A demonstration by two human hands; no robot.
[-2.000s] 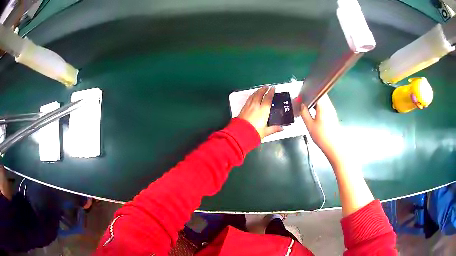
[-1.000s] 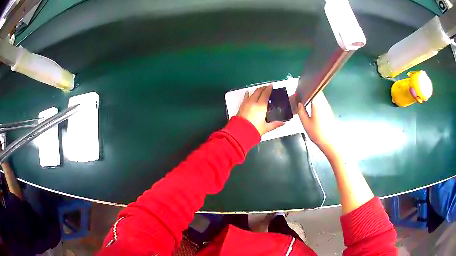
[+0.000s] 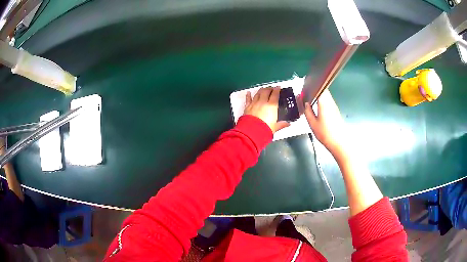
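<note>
A white lamp base [image 3: 238,104] lies flat on the green tabletop. A silver-grey lamp arm [image 3: 330,66] with a white end rises from its right side towards me. A small black tester box [image 3: 289,105] with tiny lit marks sits on the base. My left hand [image 3: 263,106] lies on the base and holds the tester's left side, covering part of it. My right hand [image 3: 326,118] is at the foot of the lamp arm, fingers against it; the fingers are partly hidden behind the arm. A thin white cable [image 3: 320,171] runs from the base to the table's front edge.
Two white lamp units [image 3: 85,130] with metal arms stand at left. A yellow figurine [image 3: 421,87] is beside the plastic-wrapped right post [image 3: 417,48]. Another wrapped post [image 3: 46,70] is at upper left. Blue stools [image 3: 75,225] and parts of other people show beyond the front edge.
My left hand has moved slightly right over the tester and covers more of it. Lit marks show on the tester again, after being dark one second ago. My right hand stays at the lamp arm.
</note>
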